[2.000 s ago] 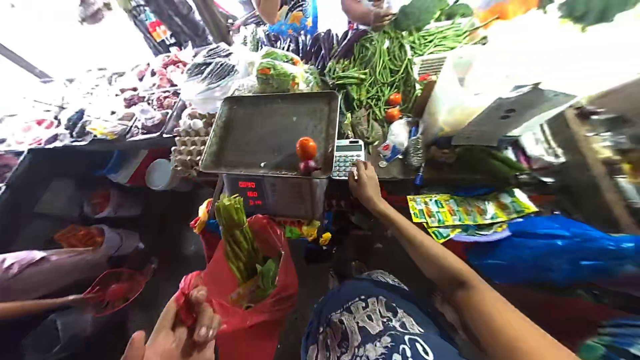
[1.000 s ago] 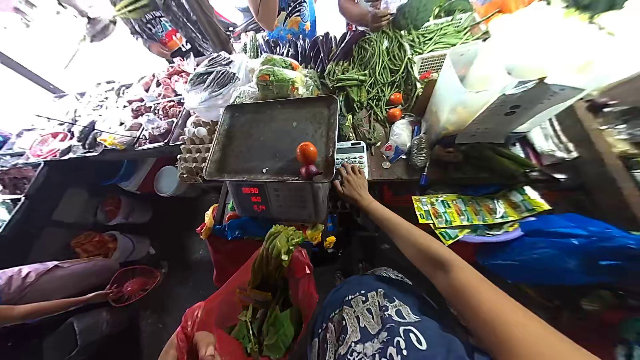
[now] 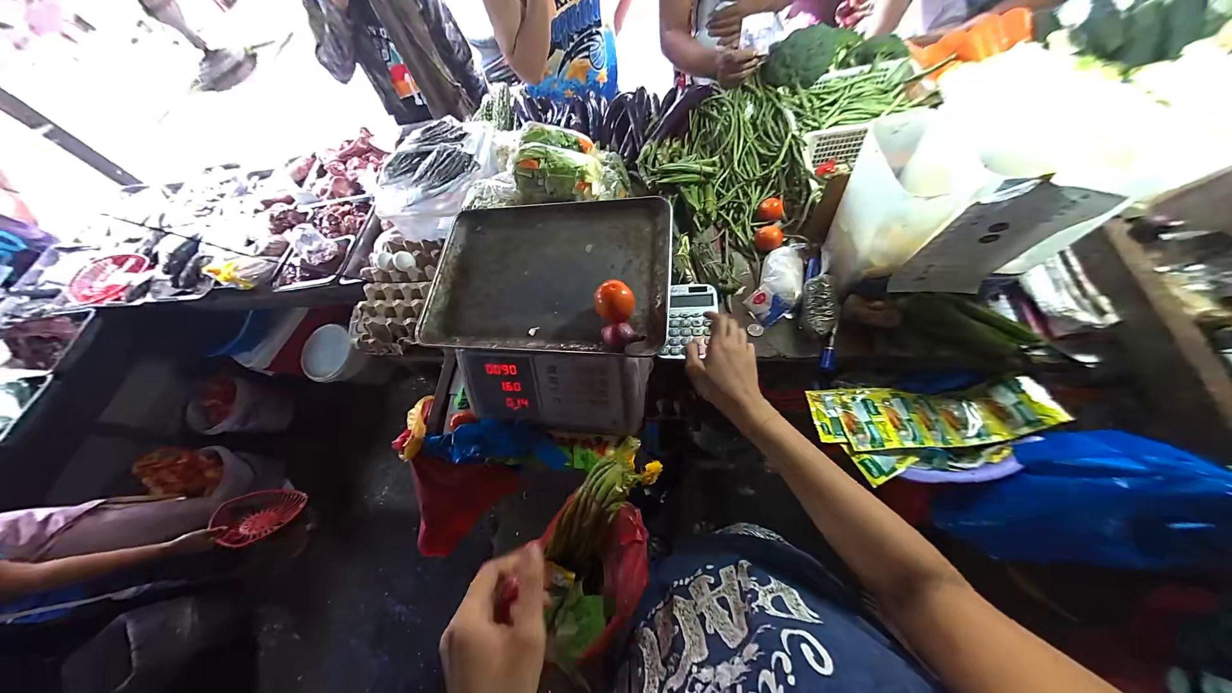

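Observation:
My right hand (image 3: 727,371) rests its fingers on the keys of a calculator (image 3: 689,318), just right of the metal weighing tray. My left hand (image 3: 499,616) grips part of a red plastic bag (image 3: 626,563) low in the view. Leafy green vegetables (image 3: 584,606) with long stems stick out of the bag's mouth. On the dark tray (image 3: 544,274) lie a tomato (image 3: 614,301) and a small red onion (image 3: 619,335), side by side near its right front corner. The digital scale (image 3: 553,390) under the tray shows lit red digits.
Egg trays (image 3: 395,298) stand left of the scale. Behind it are bagged vegetables (image 3: 553,168), eggplants (image 3: 630,120) and long beans (image 3: 736,154). Seasoning sachets (image 3: 934,419) lie at the right. At the lower left, another person's hand holds a red basket (image 3: 258,520). People stand across the stall.
My left hand, low and mostly out of view a second ago, shows again beside the red bag. My right hand stays at the calculator. The other person's red basket remains in their hand.

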